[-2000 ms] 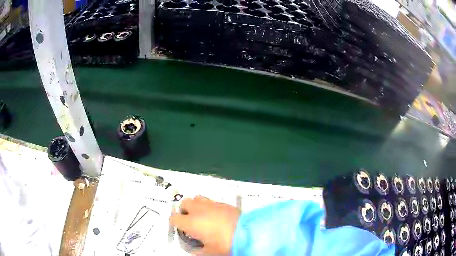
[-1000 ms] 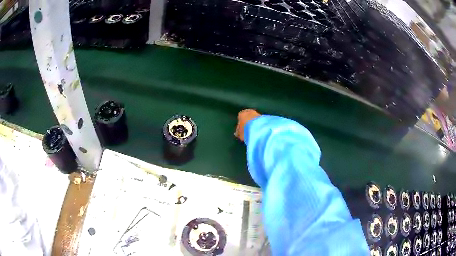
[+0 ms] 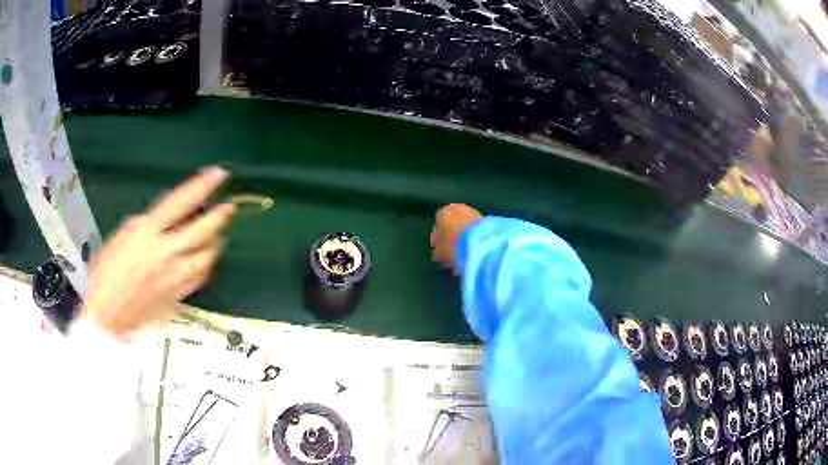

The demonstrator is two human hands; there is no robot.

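My right hand [image 3: 452, 238], in a blue sleeve, rests over the green belt [image 3: 399, 304]. It looks curled; its fingertips and anything in them are hidden. Left of it, a black cylindrical unit [image 3: 340, 263] with a cream ring stands upright on the belt. Another unit [image 3: 312, 438] stands on the papers below. A blurred bare hand in a white sleeve reaches over the belt from the left, with a pale yellowish ring-like thing at its fingertips. The unlike sleeve suggests another worker. My left hand is not identifiable.
A black tray [image 3: 674, 390] with rows of ringed units lies at the right. Tall black stacks [image 3: 472, 86] stand beyond the belt. A white upright [image 3: 41, 145] and a dark unit [image 3: 54, 292] are at the left. Printed papers [image 3: 370, 386] lie in front.
The white-sleeved hand has entered from the left. The ringed unit on the belt is nearer my right hand, which stays over the belt. The view has shifted right.
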